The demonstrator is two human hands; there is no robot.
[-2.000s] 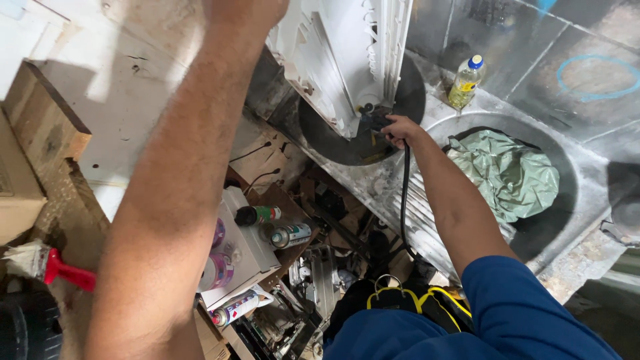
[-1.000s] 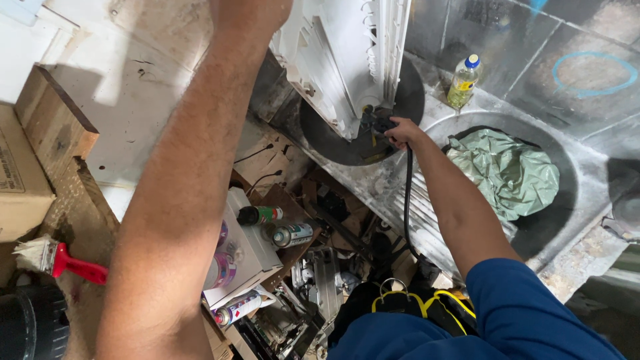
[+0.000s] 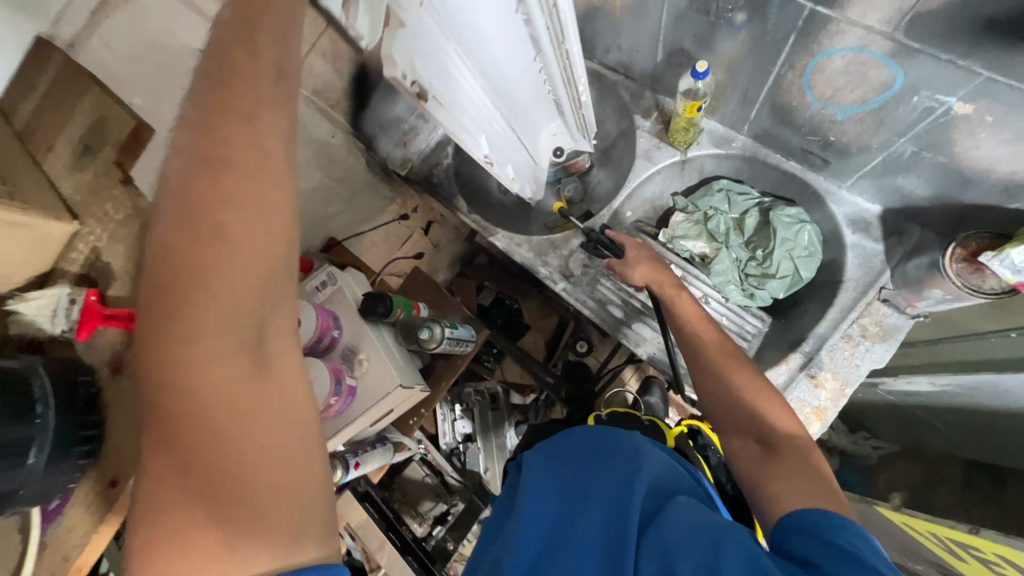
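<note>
My right hand (image 3: 634,261) grips the black handle of a spray gun (image 3: 598,242) with a thin metal lance and a yellow nozzle (image 3: 559,207). A black hose runs from it down toward my waist. The nozzle is just beside the lower end of a long white plastic panel (image 3: 488,88), which stands tilted in the left, round basin of a metal sink (image 3: 616,152). My left arm reaches up past the top edge of the view, so my left hand is hidden. Some small things lie in the basin beneath the panel's end.
A crumpled green plastic bag (image 3: 752,240) fills part of the right basin. A bottle with a blue cap (image 3: 690,108) stands behind the sink, a used can (image 3: 972,264) at its right. Spray cans (image 3: 444,336), a white box (image 3: 368,368) and a red-handled brush (image 3: 100,314) lie at left.
My right hand and the spray gun have drawn back from the panel's lower end, so the lance and yellow nozzle now show. The view has shifted.
</note>
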